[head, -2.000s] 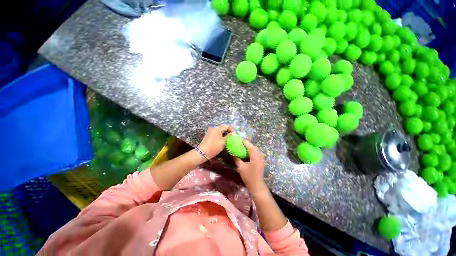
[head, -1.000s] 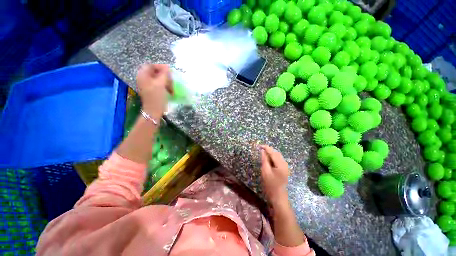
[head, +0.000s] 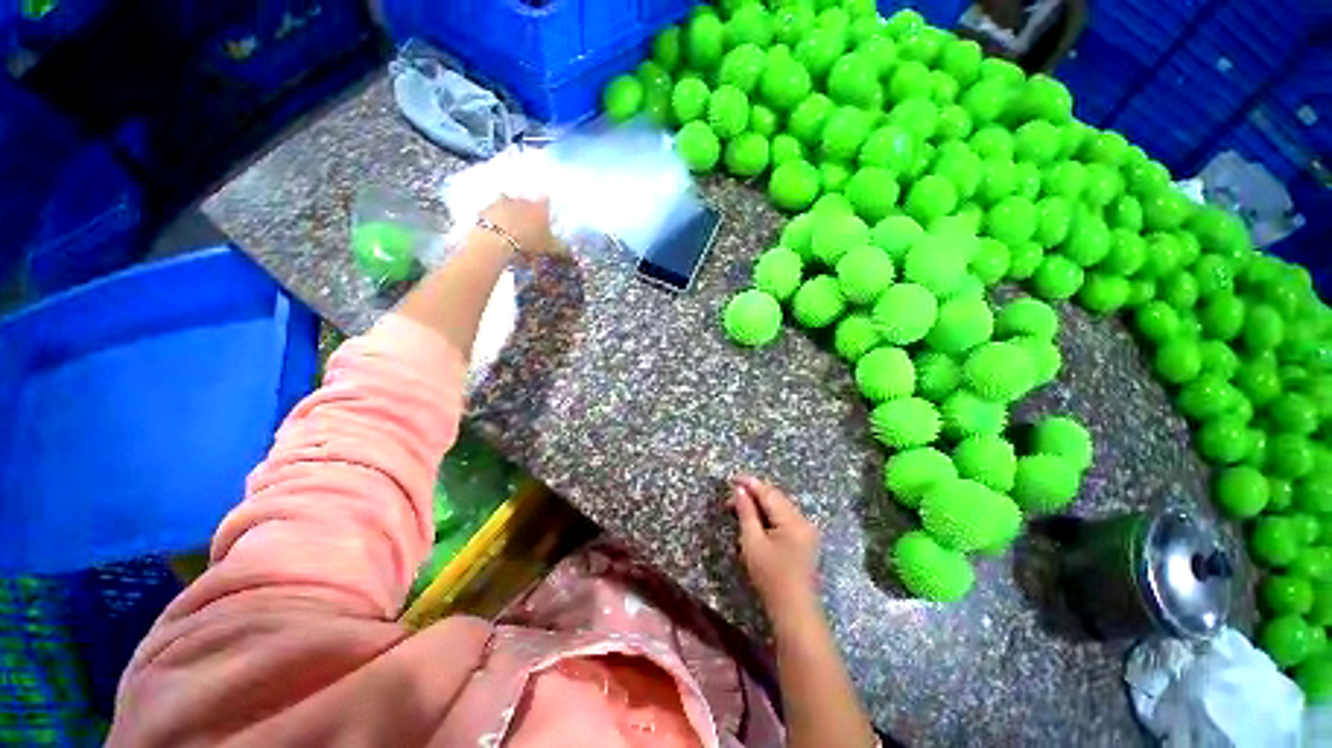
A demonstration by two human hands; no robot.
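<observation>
My left hand [head: 526, 224] reaches onto the stack of empty poly bags [head: 621, 183]; its fingers are partly lost in the white glare, so its hold cannot be told. A bagged ball [head: 384, 252] lies on the tabletop to the left of my left wrist. My right hand [head: 774, 535] is over the tabletop near its front edge, with thumb and index finger close together; whether it holds anything thin cannot be told. Spiky green balls [head: 906, 313] lie in a heap beyond and right of my right hand.
A smartphone [head: 679, 246] lies beside the bags. A metal can [head: 1154, 570] and white rags [head: 1215, 693] are at right. A blue tray [head: 139, 409] is at left, with a yellow crate [head: 475, 558] below the table edge. A grey bag [head: 450, 102] lies at the far left.
The green ball left my hands and now lies bagged at the left of the table. My left hand has moved from the front edge to the bag stack. My right hand is apart from it.
</observation>
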